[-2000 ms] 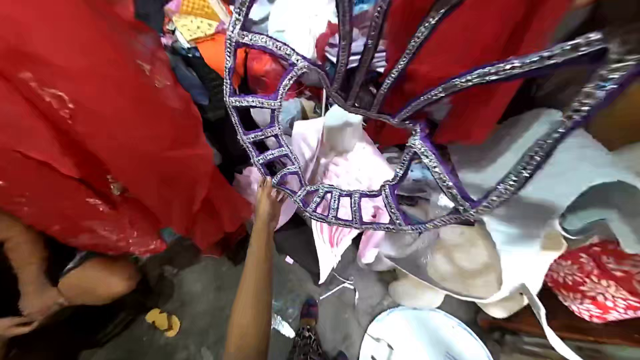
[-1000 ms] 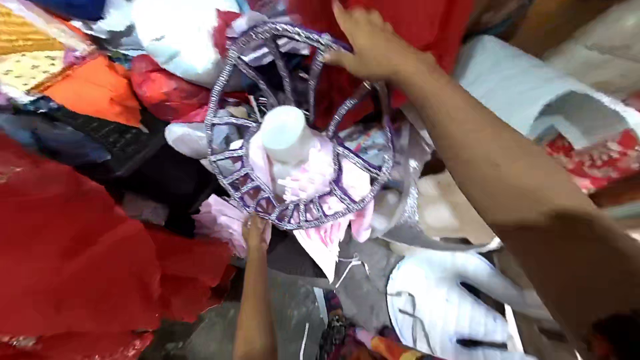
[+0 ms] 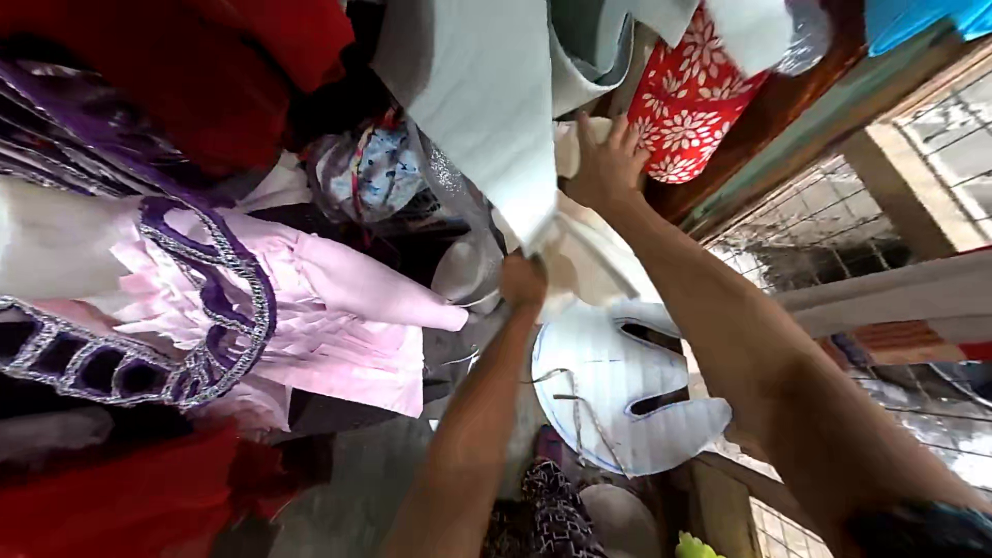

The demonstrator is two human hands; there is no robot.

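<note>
My left hand [image 3: 524, 280] is closed on the lower corner of a pale grey-white sheet [image 3: 484, 101], slightly blurred. To its right, my right hand [image 3: 608, 167] lies with spread fingers on cream material, beside red cloth with white flowers [image 3: 692, 108]. A purple frame with silver trim [image 3: 252, 291] is at the left, around a pink ruffled garment [image 3: 341, 279]. Below my hands sits a rounded white cut-out piece [image 3: 604, 387] with blue outlines, two slots and loose dark strips on it.
Red fabric [image 3: 116, 496] lies at the lower left, with more at the upper left. A clear bag of coloured material [image 3: 372, 174] is near the top middle. Wooden beams and a wire grille [image 3: 814, 225] border the right. A patterned trouser leg [image 3: 554, 496] shows at the bottom.
Both hands have left the purple frame, which they touched one second ago. My left hand now grips the pale sheet; my right is on the cream material. The view has swung right.
</note>
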